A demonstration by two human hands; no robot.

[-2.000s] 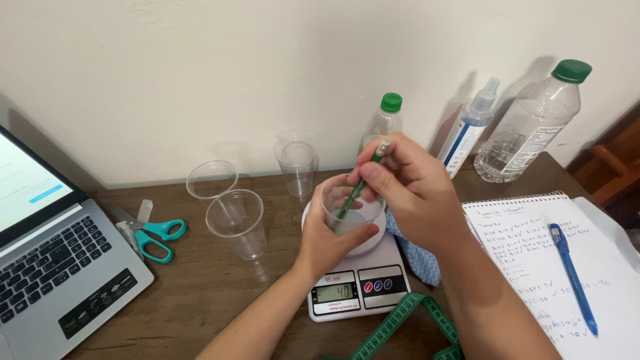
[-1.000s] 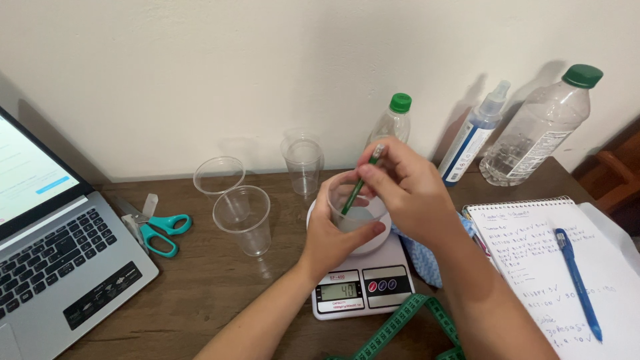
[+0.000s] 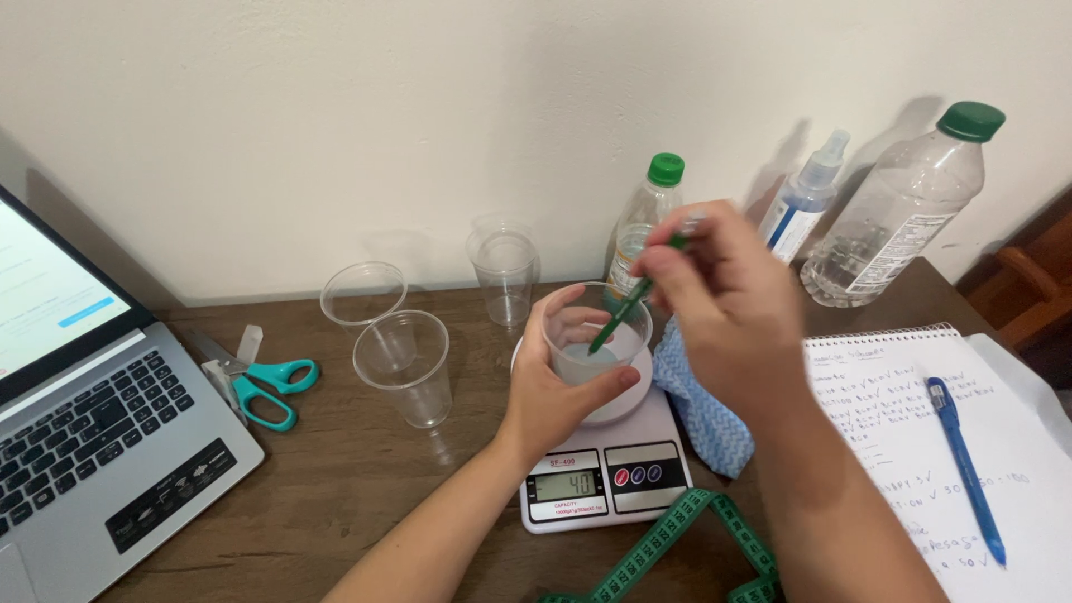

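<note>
My left hand (image 3: 557,394) is wrapped around a clear plastic cup (image 3: 596,331) holding a little cloudy liquid, over the round platform of a white digital kitchen scale (image 3: 607,494). Whether the cup rests on the platform cannot be told. Between the thumb and fingers of my right hand (image 3: 720,301) is a slim green pencil (image 3: 626,310), slanting down into the cup with its lower end at the liquid. The scale's display is lit with a reading.
Clear plastic cups (image 3: 410,368) stand left of the scale, near teal-handled scissors (image 3: 272,389) and a laptop (image 3: 109,419). Behind are a green-capped bottle (image 3: 666,172), spray bottle (image 3: 796,209) and larger bottle (image 3: 900,209). A blue cloth (image 3: 712,419), tape measure (image 3: 653,544), notebook (image 3: 888,444) and pen (image 3: 967,477) lie nearby.
The pencil's lower end has shifted inside the cup, and my right hand has moved with it. My left hand keeps its hold on the cup.
</note>
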